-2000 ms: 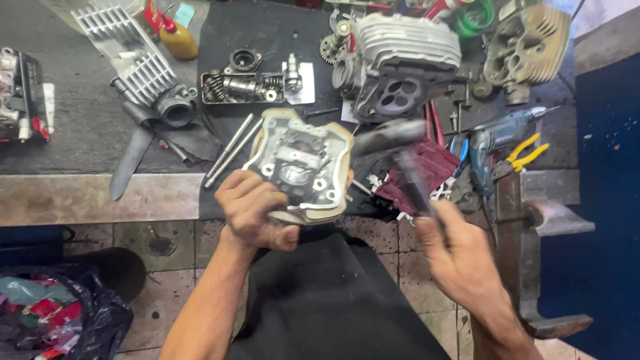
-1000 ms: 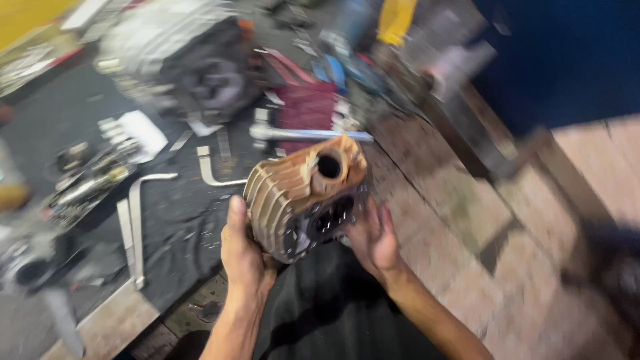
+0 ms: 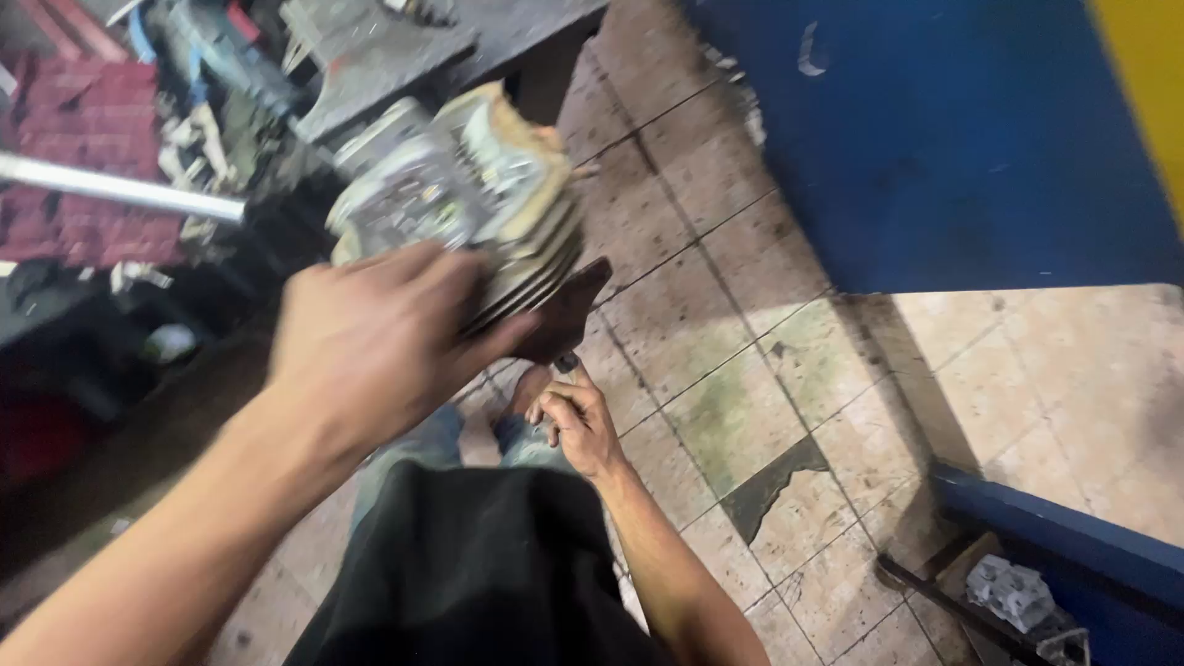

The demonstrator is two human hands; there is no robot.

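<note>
A finned metal cylinder head is held up over the bench's edge, blurred by motion. My left hand is closed on its near side, with the thumb by the fins. Beneath the head a dark, flat metal piece sticks out to the right, partly hidden. My right hand is lower down, its fingers partly curled, beside a small dark end just under that piece. Whether the fingers grip this end cannot be told.
On the bench at left lie a maroon cloth, a silver bar and a power drill. A steel plate spans the bench's edge. A blue panel stands at right. At lower right, a metal part lies near a blue edge.
The view has swung far right. The cylinder head was between both hands; now only my left hand holds it. My right hand has come away from it and is lower down.
</note>
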